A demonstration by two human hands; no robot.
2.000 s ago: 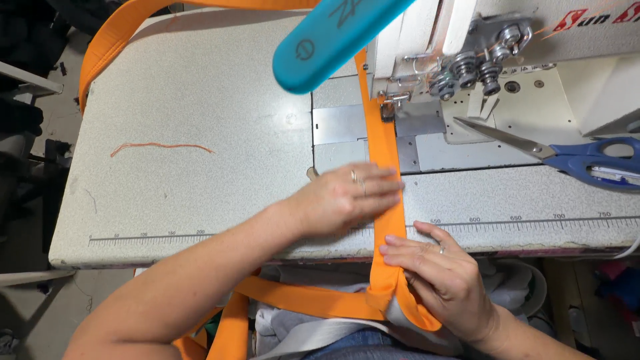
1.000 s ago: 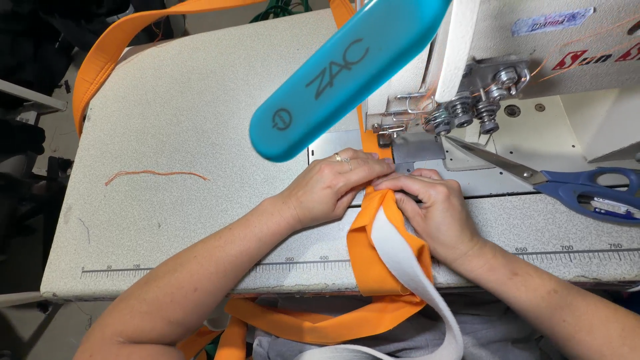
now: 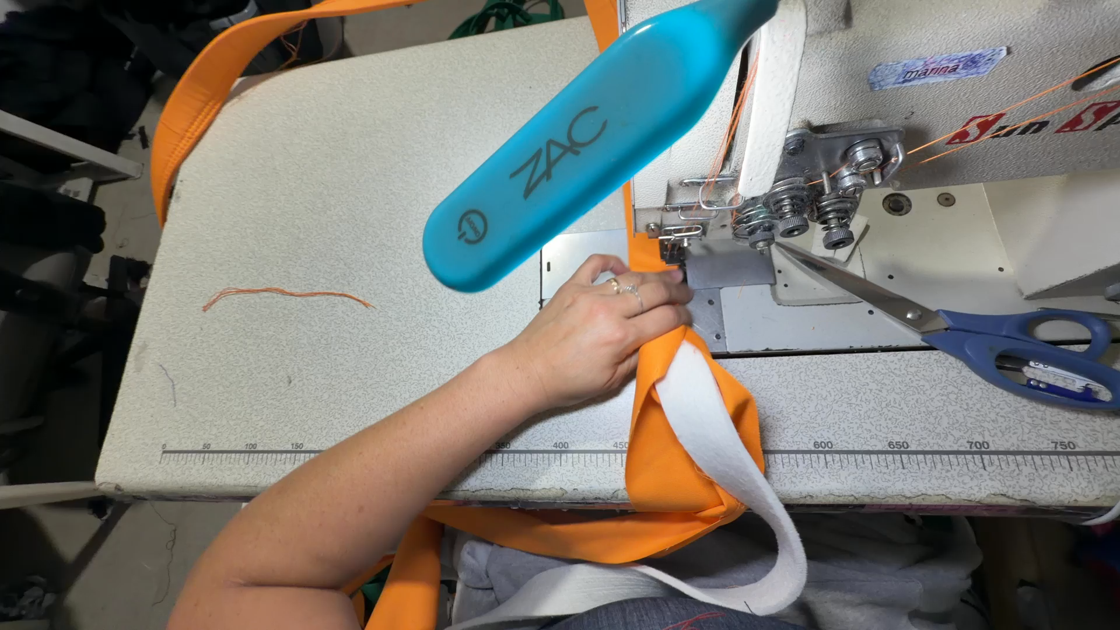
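Observation:
My left hand [image 3: 604, 328] lies on an orange fabric strip [image 3: 691, 437] just in front of the presser foot of an industrial sewing machine [image 3: 954, 131], its fingers curled over the cloth. Past the foot the strip runs on towards the back of the table. Nearer me the strip is folded open, and a white fabric band [image 3: 722, 429] comes out of the fold and hangs in a loop over the table's front edge. My right hand is out of view. A turquoise lamp arm [image 3: 586, 157] hides part of the strip and the machine bed.
Blue-handled scissors [image 3: 971, 337] lie on the right, blades pointing towards the needle area. Loose orange threads [image 3: 289, 295] rest on the speckled sewing table [image 3: 350, 192]. A printed ruler [image 3: 245, 457] runs along its front edge. More orange strip [image 3: 188, 114] drapes over the far left corner.
My right hand, on the strip beside the left one a second ago, has left the view. The strip, flatter two seconds ago, now bunches open around the white band.

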